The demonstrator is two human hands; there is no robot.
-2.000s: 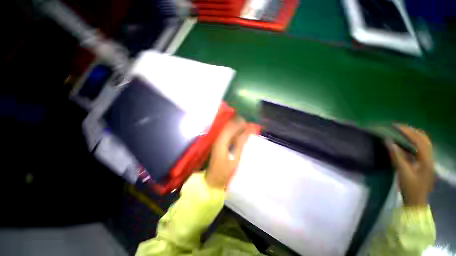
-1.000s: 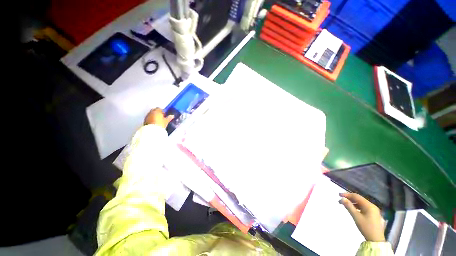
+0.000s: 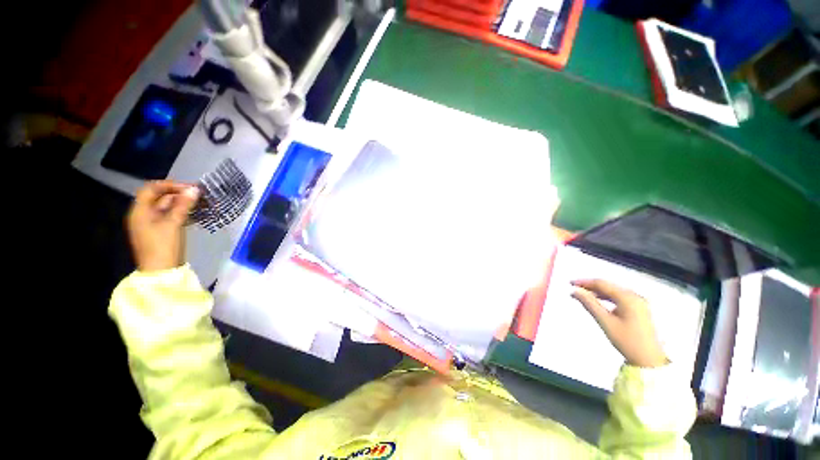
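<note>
My left hand (image 3: pixel 160 223) pinches a clear sheet with rows of small black marks (image 3: pixel 225 196) by its left edge, raised over the side table. My right hand (image 3: pixel 619 314) is empty, fingers slightly curled and apart, over a white protective sheet (image 3: pixel 575 346) lying on an open laptop. The laptop's dark screen (image 3: pixel 647 235) stands tilted back behind the sheet. A laptop stack (image 3: pixel 423 225) with red foam edges lies between my hands, its top washed out by glare.
A blue tray (image 3: pixel 280 205) with dark items lies left of the stack. A metal stand (image 3: pixel 256 67), a cable and a tablet (image 3: pixel 157 130) are upper left. Red foam trays (image 3: pixel 459 27) and a white-framed laptop (image 3: pixel 692 72) are at the back. Another laptop (image 3: pixel 780 355) lies far right.
My left hand has moved from the blue tray out to the left, and now holds the marked sheet. My right hand has stayed over the white sheet, as the view shifted.
</note>
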